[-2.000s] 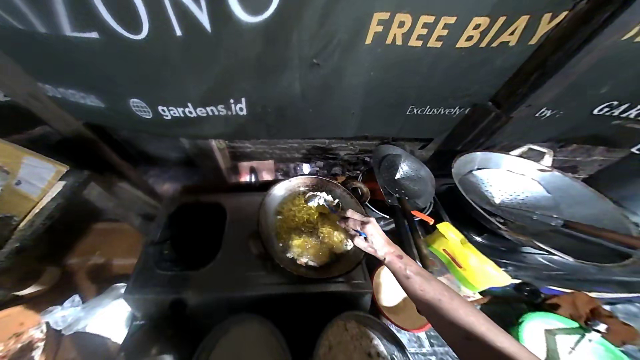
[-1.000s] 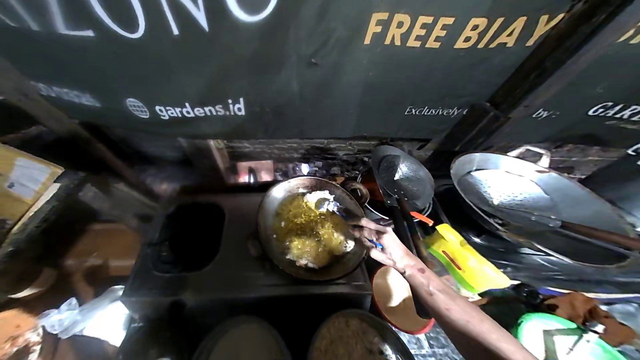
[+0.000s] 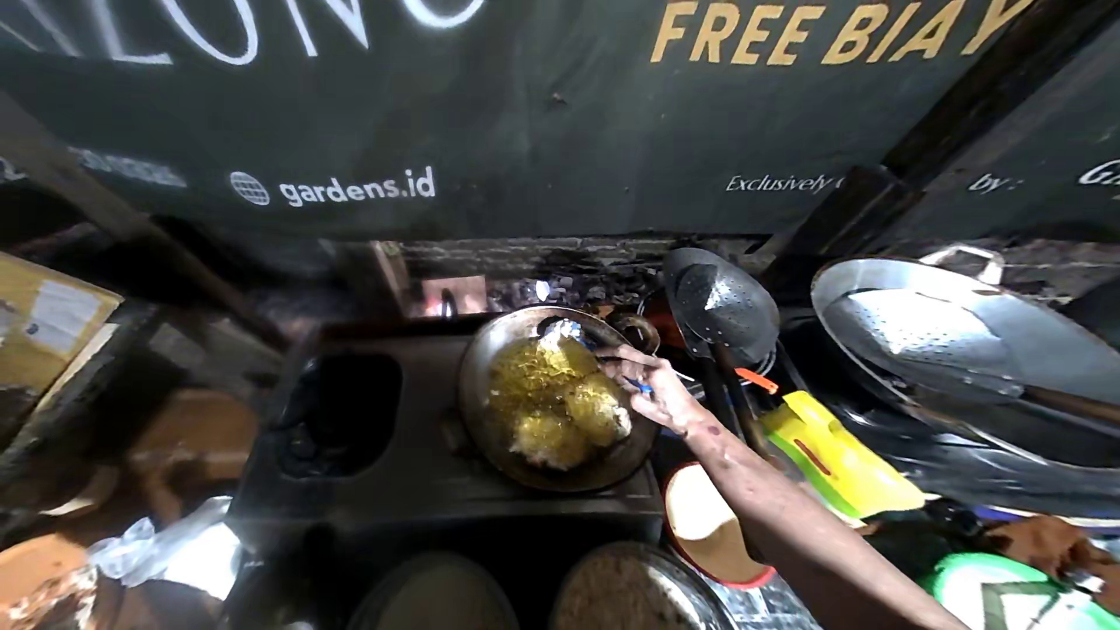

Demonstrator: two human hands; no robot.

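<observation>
A metal wok (image 3: 479, 394) of bubbling yellow oil sits on the dark stove, with several pieces of food (image 3: 560, 424) frying in its lower part. My right hand (image 3: 652, 385) reaches in from the right over the wok's right rim, its fingers pointing left. A small blue item (image 3: 639, 386) shows at the fingers; whether they grip it or anything else is unclear. A whitish piece (image 3: 562, 332) lies near the wok's upper edge, left of the fingertips. My left hand is out of view.
Right of the wok lie a perforated skimmer (image 3: 722, 302), a yellow plastic packet (image 3: 844, 455) and a large wok (image 3: 1041, 324) holding another skimmer (image 3: 927, 332). A red-rimmed bowl (image 3: 713, 525) and round containers stand in front. Left is a dark burner opening (image 3: 341, 416); behind hangs a banner (image 3: 560, 149).
My right hand stays at the wok's right rim, with its fingers shifting slightly. The food stays in the oil.
</observation>
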